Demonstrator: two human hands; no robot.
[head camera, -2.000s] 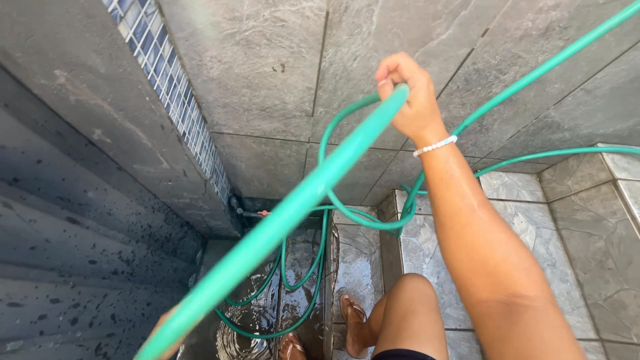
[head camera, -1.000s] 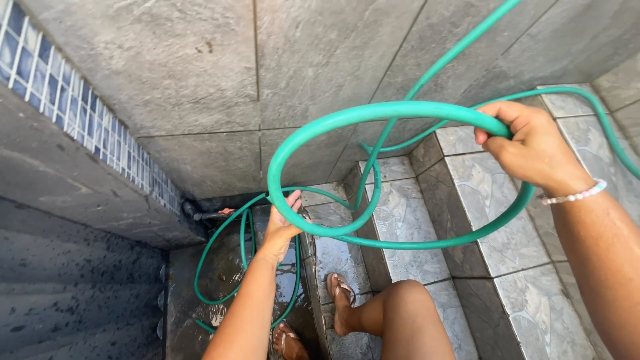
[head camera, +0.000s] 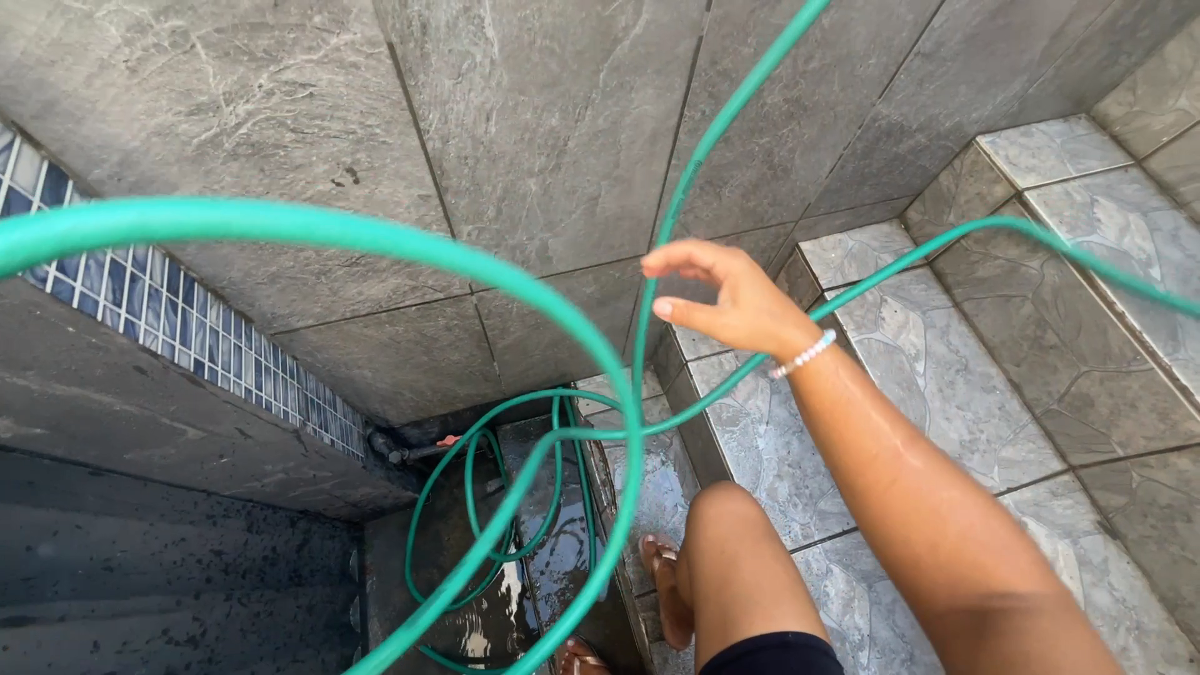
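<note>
A green garden hose makes a large loop across the left and middle of the view. My right hand, with a beaded bracelet at the wrist, is raised right of the loop. Its thumb and fingers are apart, curved around nothing, beside the stretch of hose that rises up the wall; whether the fingertips touch it I cannot tell. Another stretch of hose passes behind the wrist and over the steps. Smaller coils lie low on the wet floor. My left hand is out of view, as is the loop's left end.
Tiled steps climb to the right. A grey tiled wall stands ahead, with a blue mosaic strip at left. A pipe with a red-handled valve sits in the low corner. My sandalled feet are on wet tiles.
My right hand held the hose loop one second ago and has let go of it. My left hand, at the loop's left side then, has left the view. The loop now reaches the left edge.
</note>
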